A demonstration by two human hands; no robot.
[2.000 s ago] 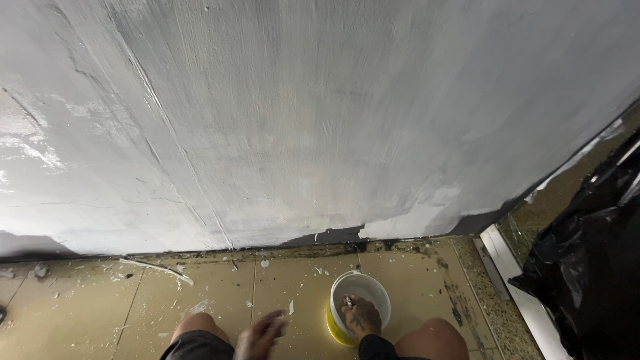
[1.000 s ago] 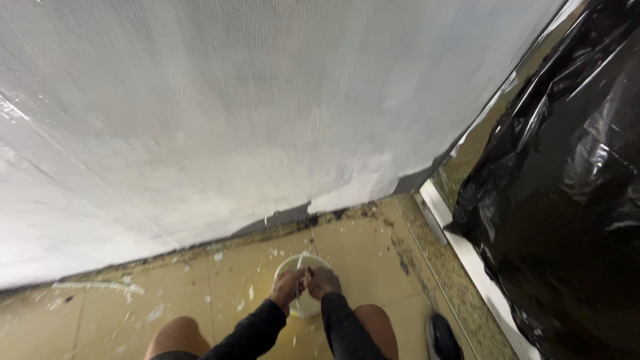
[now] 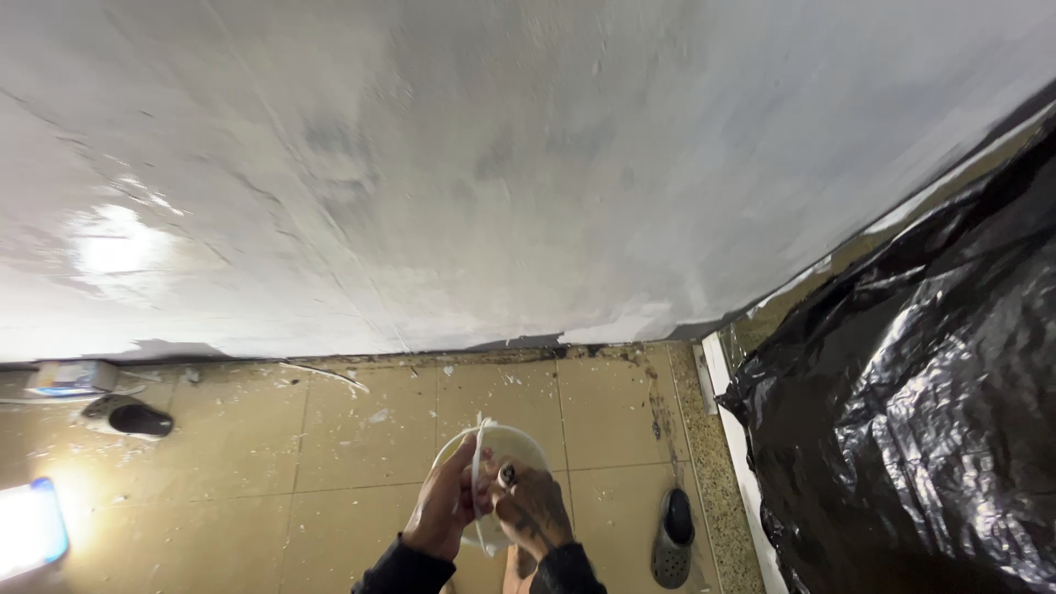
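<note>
A white plastic bucket (image 3: 536, 441) with its handle across the top is low in the middle of the head view. My left hand (image 3: 445, 499) is at the bucket's left side, its fingers curled by the white handle (image 3: 478, 487); whether it grips the handle is not clear. My right hand (image 3: 532, 507), over the bucket's opening, is closed on a small round-ended object (image 3: 506, 473), perhaps a tool's handle end. The hands hide most of the bucket's inside. Beyond them rises a wall (image 3: 495, 206) with uneven white and grey paint.
Paint-flecked beige floor tiles (image 3: 363, 462) lie below the wall. A clog (image 3: 674, 538) is right of the bucket; another (image 3: 128, 417) lies far left beside a small box (image 3: 73, 378). A bright lamp (image 3: 29, 528) stands lower left. Black plastic sheeting (image 3: 916, 412) covers the right side.
Two seconds ago my right hand was in the bucket and my left was apart from it; the left has since come to the bucket. The view has swung right and back.
</note>
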